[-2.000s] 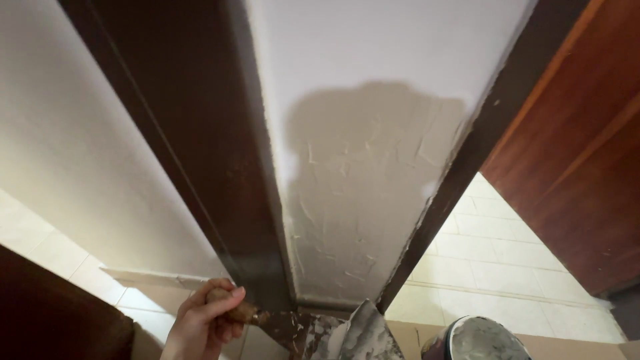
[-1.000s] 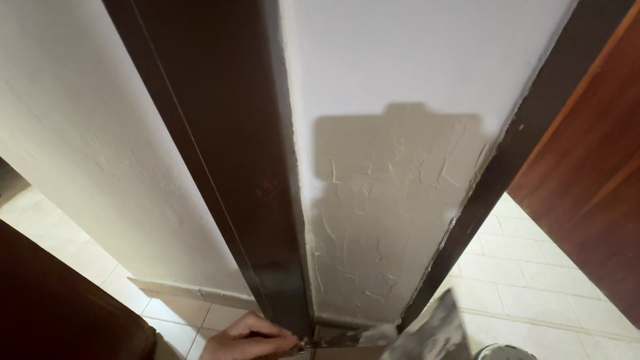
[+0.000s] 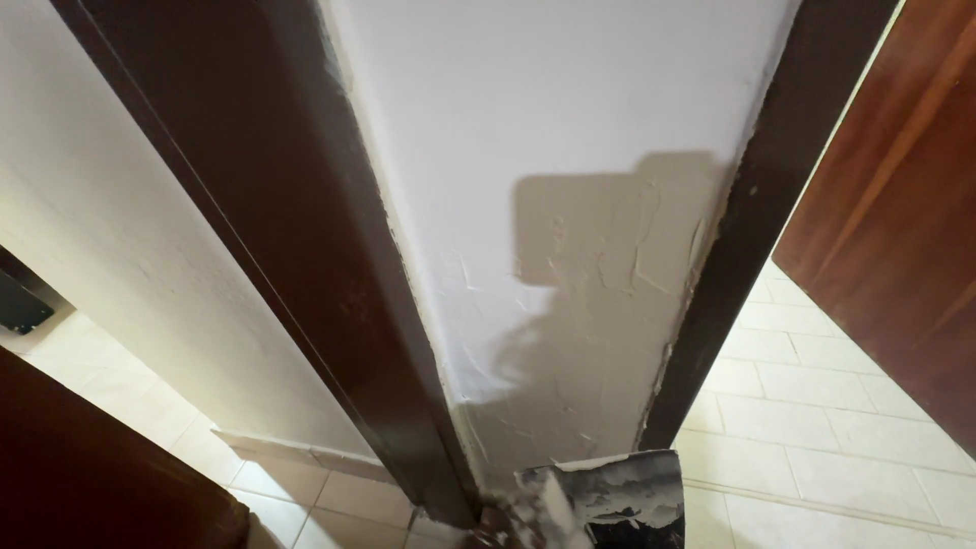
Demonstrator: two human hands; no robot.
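Note:
A strip of white wall [image 3: 534, 99] stands between two dark door frames, with raised ridges and patches of wet-looking filler on its lower part. At the bottom edge a broad, dark, flexible blade [image 3: 633, 496] smeared with white filler lies close to the foot of the wall. Left of it, a blurred, filler-smeared tool [image 3: 534, 518] is partly visible. Neither my left hand nor my right hand shows, so what holds the tools is hidden below the view.
The left door frame [image 3: 305, 229] and the right door frame [image 3: 755, 191] flank the wall. A reddish wooden door [image 3: 892, 229] is at right, a dark wooden panel [image 3: 99, 465] at lower left. Pale floor tiles [image 3: 823, 412] lie below.
The hand seen at the bottom in both earlier frames has left the view. The tub of filler at bottom right is also out of view. The shadow on the wall has changed shape.

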